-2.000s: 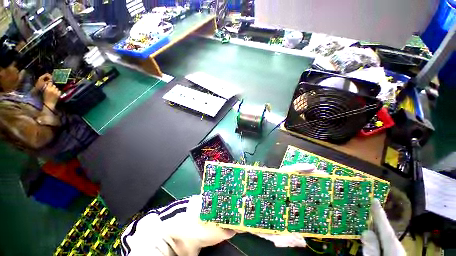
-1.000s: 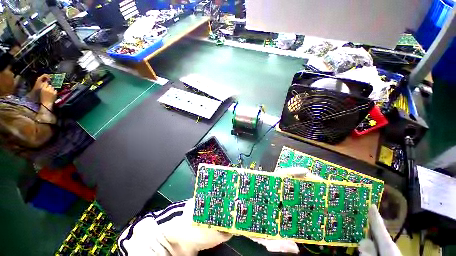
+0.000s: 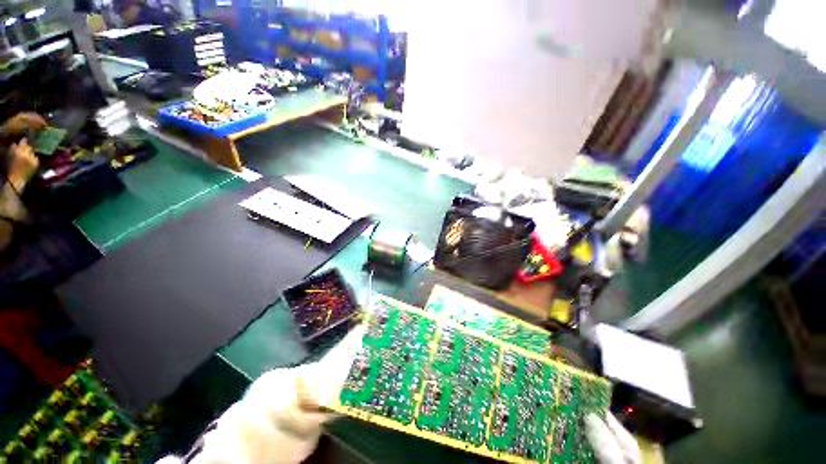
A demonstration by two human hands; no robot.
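A four-up PCB panel [image 3: 462, 390] is held up at the bottom centre, solder side facing me, its right end tilted lower. My left hand [image 3: 294, 399], in a white glove, holds its left end; the fingers behind the panel are hidden. My right hand [image 3: 612, 440], in a white glove, is at its lower right end, partly cut off by the bottom edge. No iron shows in it. A second PCB panel [image 3: 489, 317] lies flat behind the held one.
Small parts tray [image 3: 321, 306], solder wire reel [image 3: 389, 250] and pale boards [image 3: 294, 216] lie ahead. The fume fan [image 3: 482, 245], red tray [image 3: 542, 263] and soldering station [image 3: 648, 376] are at right. Panels with yellow blocks [image 3: 72, 421] are lower left; a person's hand [image 3: 20, 165] is far left.
The view has swung right and up, so the bench things sit further left and more floor shows at right. The held panel has tilted, its right end now lower. Both hands still hold it.
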